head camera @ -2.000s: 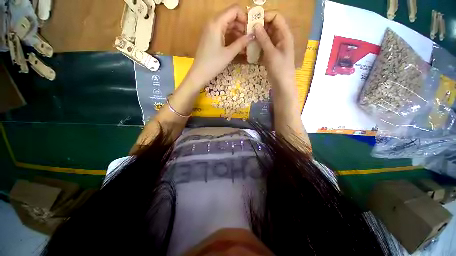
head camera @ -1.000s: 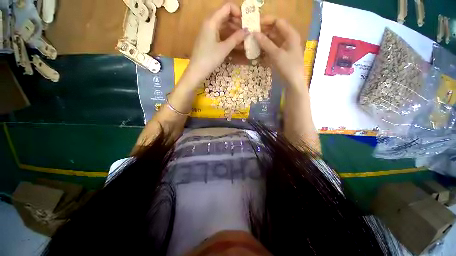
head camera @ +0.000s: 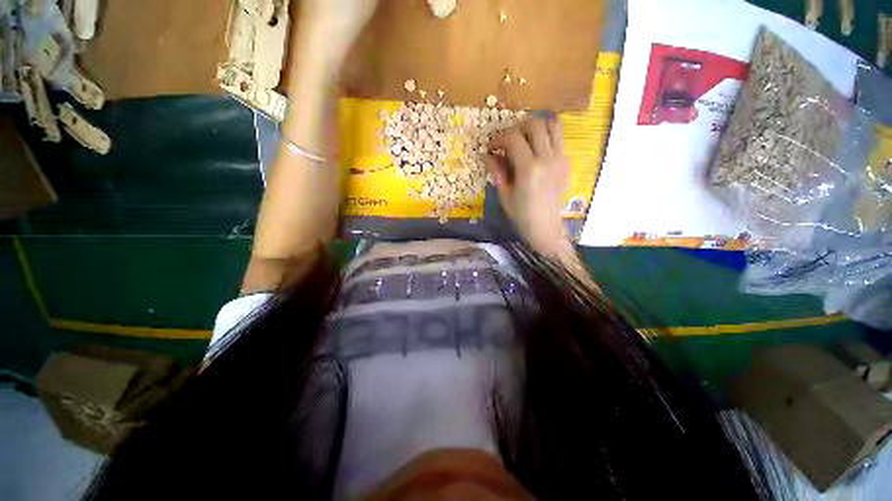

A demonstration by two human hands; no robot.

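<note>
A loose pile of tiny pale round inserts [head camera: 437,152] lies on the yellow-grey printed sheet [head camera: 367,201]. My right hand [head camera: 531,168] is at the pile's right edge, palm down with fingers bent; its fingertips touch the pile, and whether they pinch an insert is too small to tell. My left hand [head camera: 337,12] is at the top edge of the picture, blurred and mostly cut off, beside the heap of cream housings [head camera: 256,49]; what it holds is hidden. One cream housing end [head camera: 442,7] shows at the top edge of the board.
The brown board [head camera: 509,49] has a few stray inserts. More housings [head camera: 83,127] spill from whitish plastic at far left. A clear bag of inserts [head camera: 778,122] lies on white paper [head camera: 611,210] at right. Separate housings [head camera: 846,15] lie at upper right. Cardboard boxes [head camera: 822,416] stand below.
The housing held between both hands is no longer seen there. My left hand has moved up and left to the top edge; my right hand has moved down to the insert pile.
</note>
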